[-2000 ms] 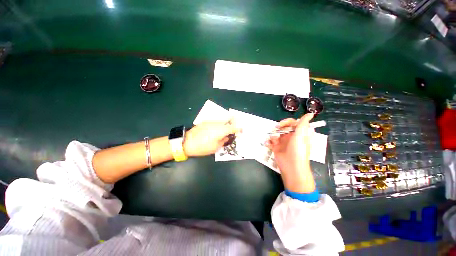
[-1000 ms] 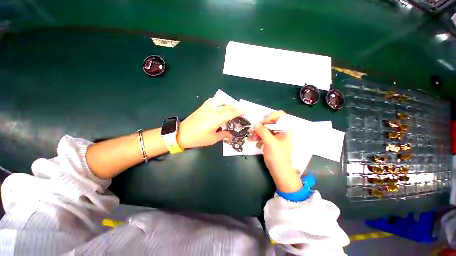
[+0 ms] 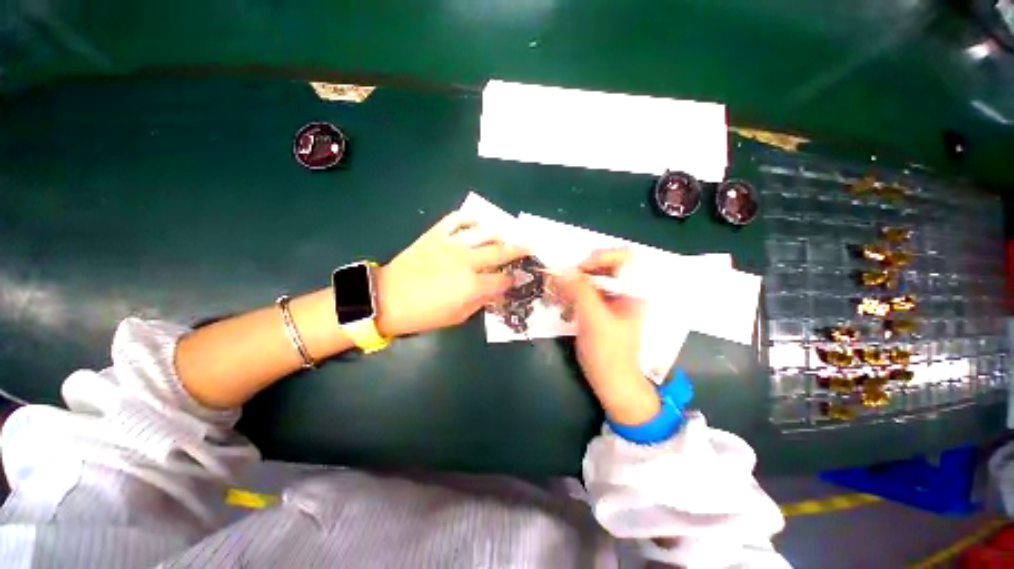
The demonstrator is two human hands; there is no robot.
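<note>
A dark round housing (image 3: 524,280) with a dark flexible part hanging from its near side is held in my left hand (image 3: 436,283), over white sheets. My right hand (image 3: 606,325) is close to its right side, fingers pinched on slim pale tweezers (image 3: 614,286); their tip is blurred at the housing. The white sheets (image 3: 723,295) lie under and right of my hands. Fingers partly hide the housing.
One black round housing (image 3: 320,146) stands at upper left; two more (image 3: 677,193) stand beyond my right hand, near a long white sheet (image 3: 602,130). A clear tray (image 3: 795,278) with gold parts lies at right.
My right hand has come left from over the sheets to the housing, bringing the tweezers to it. My left hand has turned slightly, its watch face now more upward. The view has shifted.
</note>
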